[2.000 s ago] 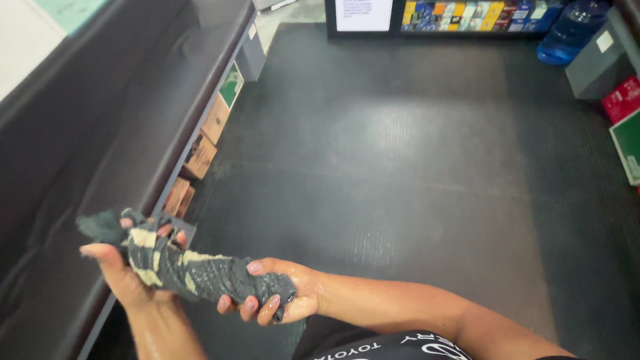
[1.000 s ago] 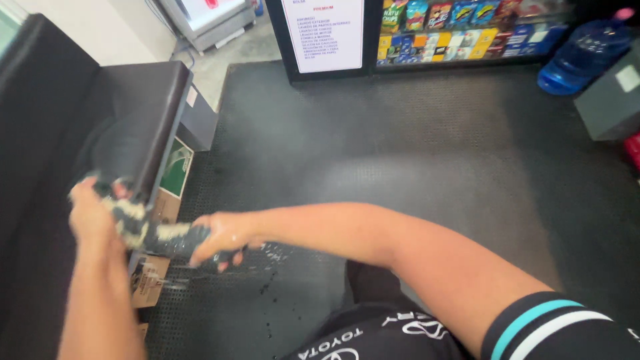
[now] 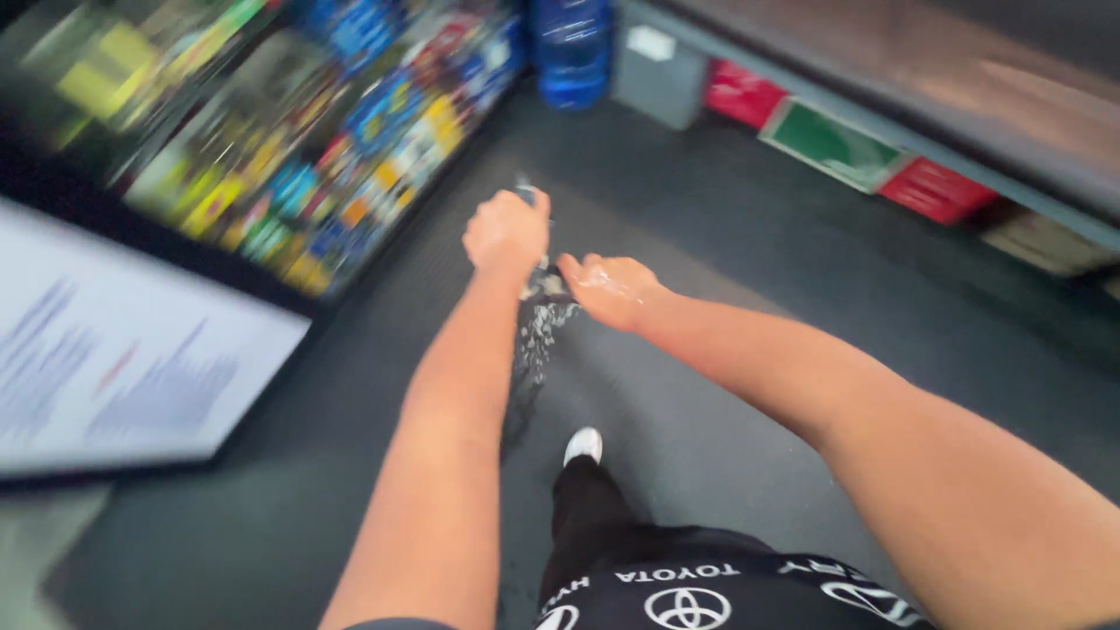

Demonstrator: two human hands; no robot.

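My left hand [image 3: 507, 229] is closed around one end of a dark, wet, twisted cloth [image 3: 544, 284] with pale patches, held low over the black floor. My right hand [image 3: 608, 287] grips the cloth's other part, just to the right and slightly nearer to me. Water [image 3: 544, 332] falls in drops beneath the cloth. Most of the cloth is hidden by my hands, and it is blurred.
A display case of packaged snacks [image 3: 350, 149] stands at the upper left, beside a white printed sign [image 3: 131, 350]. A blue water jug [image 3: 573, 52] is at the top. A dark bench [image 3: 919, 61] with red and green boxes [image 3: 831, 144] below runs along the right. My white shoe [image 3: 584, 444] is on the floor.
The view has swung strongly to the right. Both hands, with the cloth, have moved from beside the left bench to over the open floor, and water is still falling.
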